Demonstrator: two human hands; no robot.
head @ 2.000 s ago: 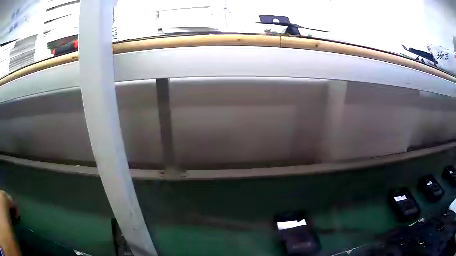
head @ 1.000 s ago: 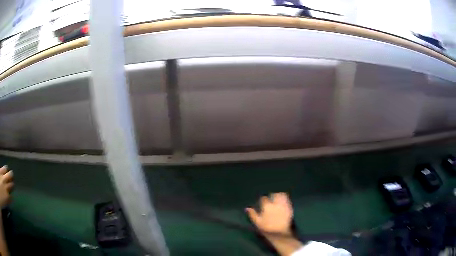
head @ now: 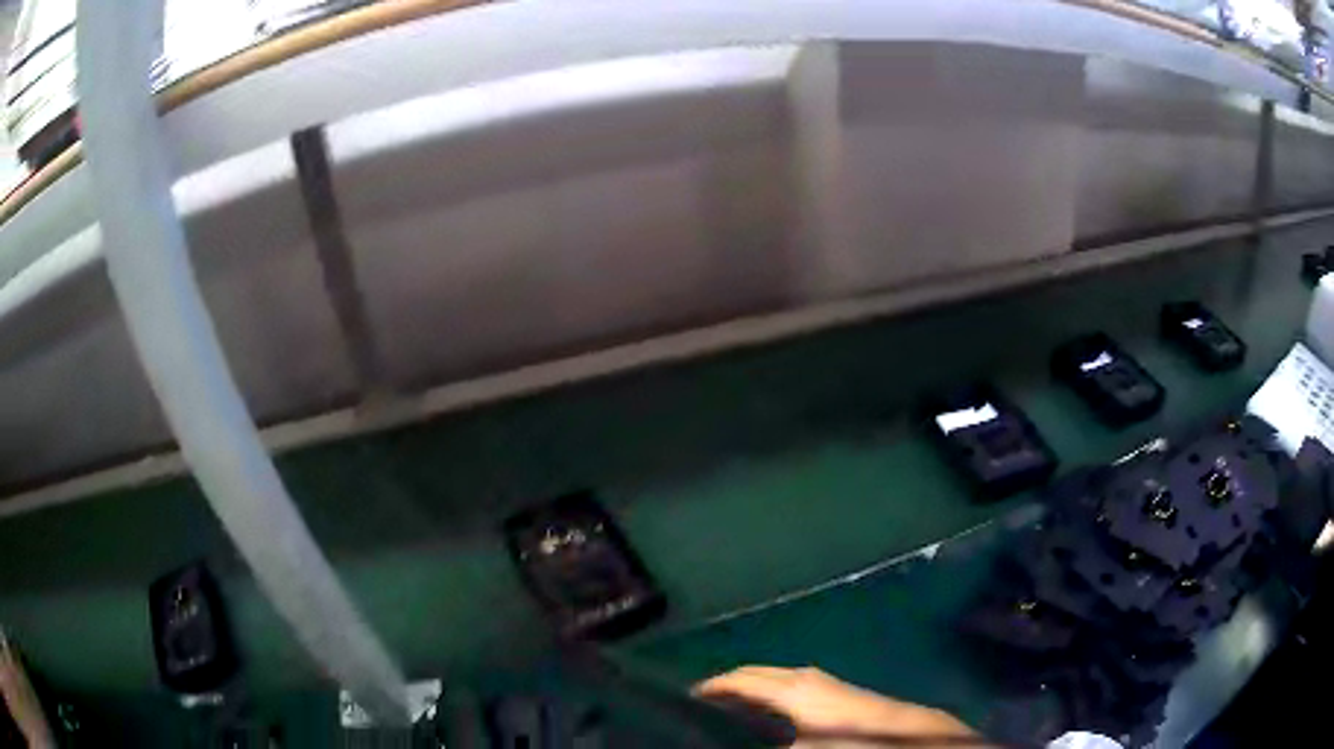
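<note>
A hand, taken as my right hand [head: 841,708], is at the bottom centre, low and partly cut off. Its fingers point left against a dark shape; I cannot tell whether they grip it. A black unit [head: 585,566] with small metallic marks lies on the green belt beyond the fingers. Black panels [head: 1163,527] with gold rings lie in an overlapping pile to the right of the hand. My left hand cannot be identified. A blurred skin-coloured strip at the lower left edge may be another person's arm.
Another black unit [head: 190,629] lies left of the pale upright post [head: 205,366]. Several black units, some with white labels [head: 992,439], are spaced along the belt [head: 775,468] to the right. A pale rail [head: 615,356] runs behind it. A printed white sheet [head: 1299,395] is at the right.
The view has swung right and down. The right hand was over the belt and is now lower, nearer me. The nearest white-labelled unit is gone from its place; an unlabelled unit shows right of the post.
</note>
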